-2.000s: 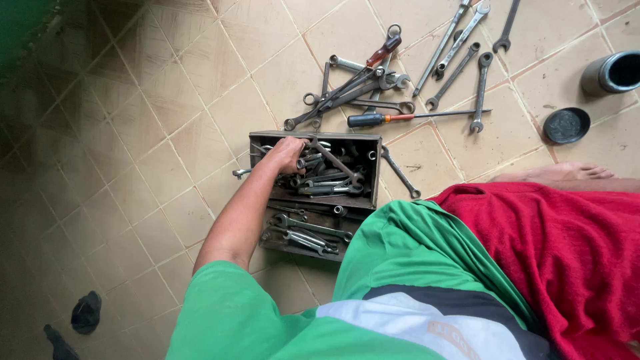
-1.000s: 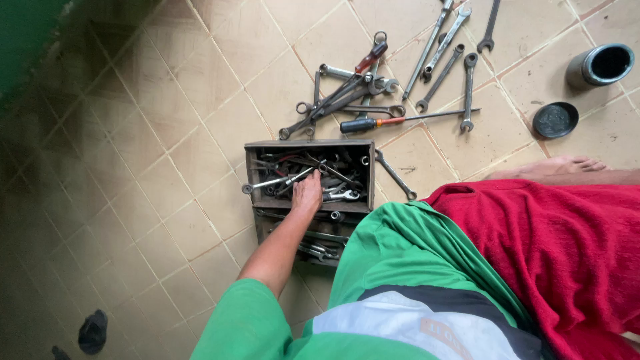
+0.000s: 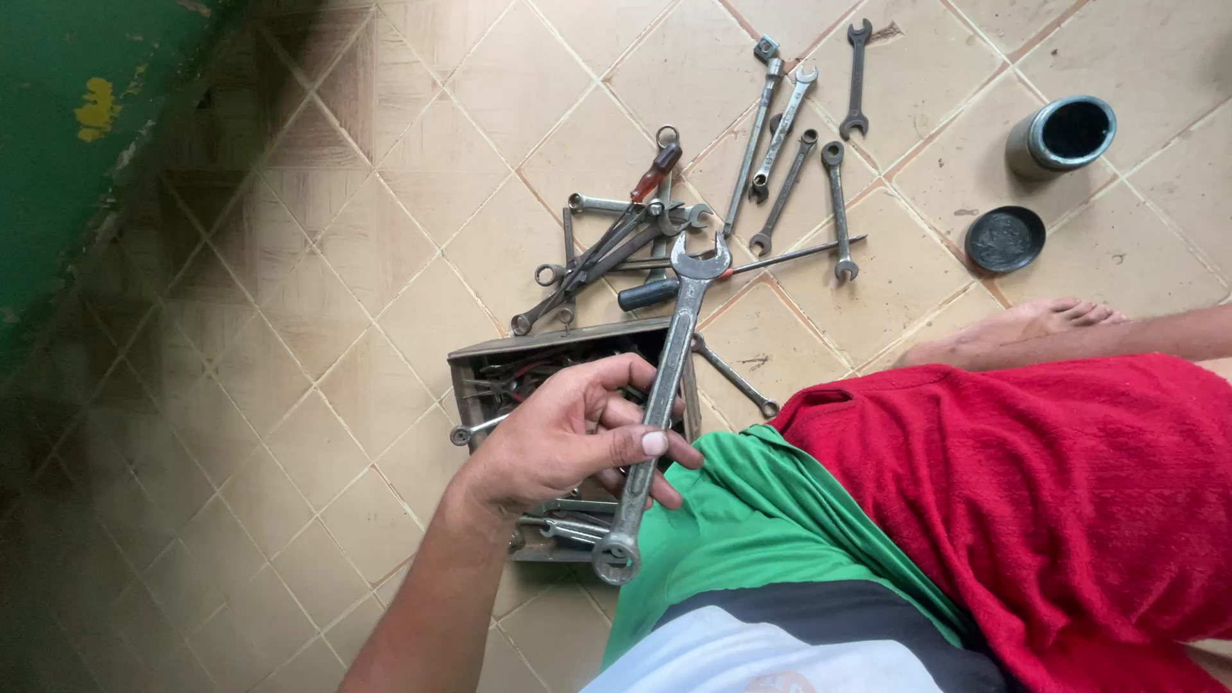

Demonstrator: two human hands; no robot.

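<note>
My left hand [image 3: 577,423] grips a large steel combination wrench [image 3: 664,385] over the toolbox, thumb across its shank and fingers beneath. The wrench's open jaw points away from me; its ring end is nearest my body. Below and behind the hand, partly hidden by it, is a toolbox [image 3: 568,337] with loose tools inside. A shiny tool end [image 3: 462,435] sticks out over its left rim. More wrenches [image 3: 577,529] lie in the box's nearer part. My right hand is out of view.
Beyond the box, wrenches [image 3: 616,260] and a screwdriver with a dark handle [image 3: 650,294] lie piled on the tiles. More wrenches [image 3: 837,207] lie farther right, near an open cylindrical container [image 3: 1068,135] and a round black lid [image 3: 1006,239]. My bare foot [image 3: 1020,327] rests beside them.
My left hand was among the tools in the box in both earlier frames. Now it is raised above the box with the large wrench in it.
</note>
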